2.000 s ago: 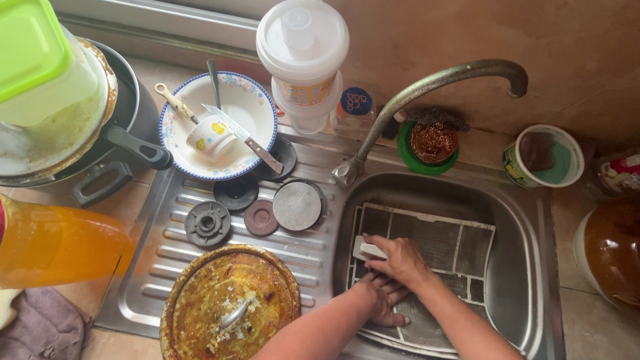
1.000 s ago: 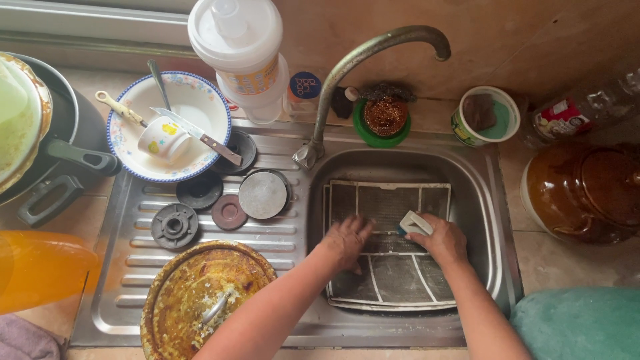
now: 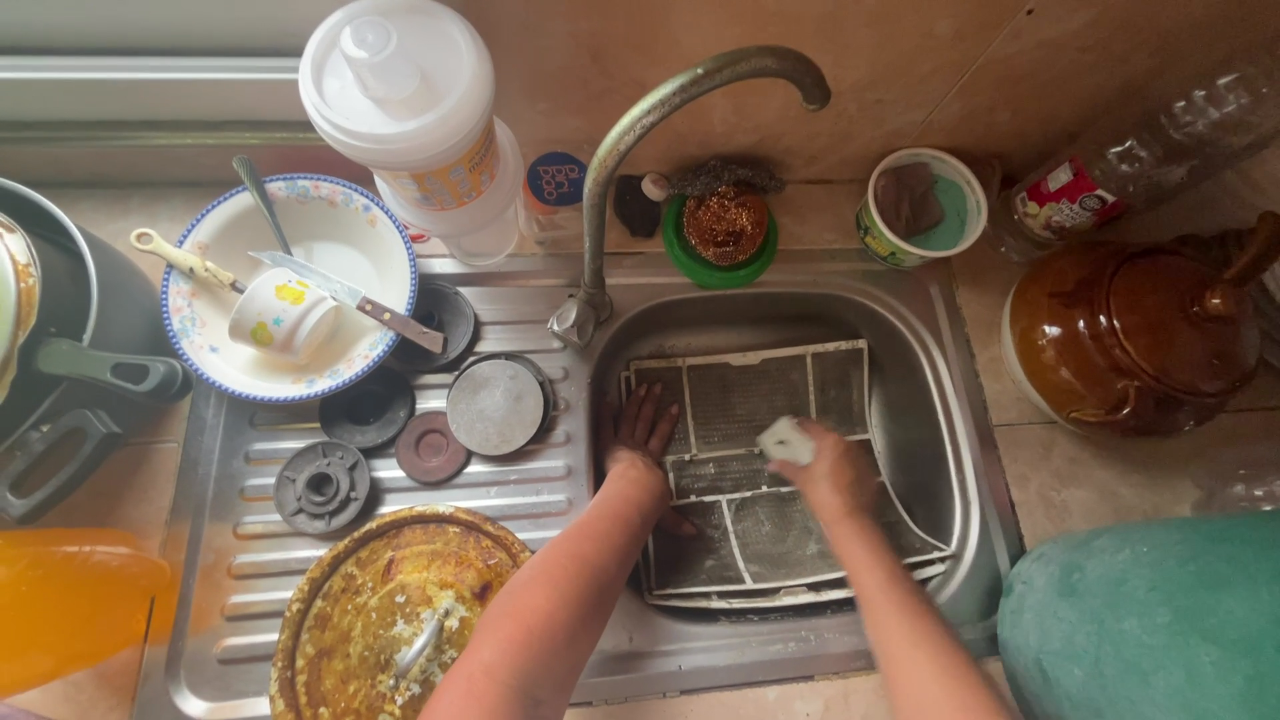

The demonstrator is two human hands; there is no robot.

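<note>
Framed mesh filter panels point(image 3: 750, 400), dark with pale plastic ribs, lie stacked in the steel sink basin point(image 3: 925, 400). My left hand point(image 3: 645, 430) lies with spread fingers on the panels' left side, palm down. Between the fingers of my right hand point(image 3: 835, 465) is a small whitish brush or scrubbing block point(image 3: 787, 441), held at the middle of the panels; its underside is hidden and the hand is slightly blurred. Behind the basin a curved metal faucet point(image 3: 610, 160) rises, and no water is seen running from it.
Burner parts point(image 3: 495, 407), a stained pot lid point(image 3: 390, 610) and a floral bowl point(image 3: 290, 290) with a cup and knife occupy the drainboard. Behind the basin sit a copper scourer point(image 3: 725, 225) and a tub point(image 3: 922, 207). At right are a brown ceramic pot point(image 3: 1130, 330) and a green rounded object point(image 3: 1150, 610).
My hands, close together two seconds ago, are now apart. Since one second ago my right hand with the whitish block has moved slightly toward the panels' middle. The view has shifted right.
</note>
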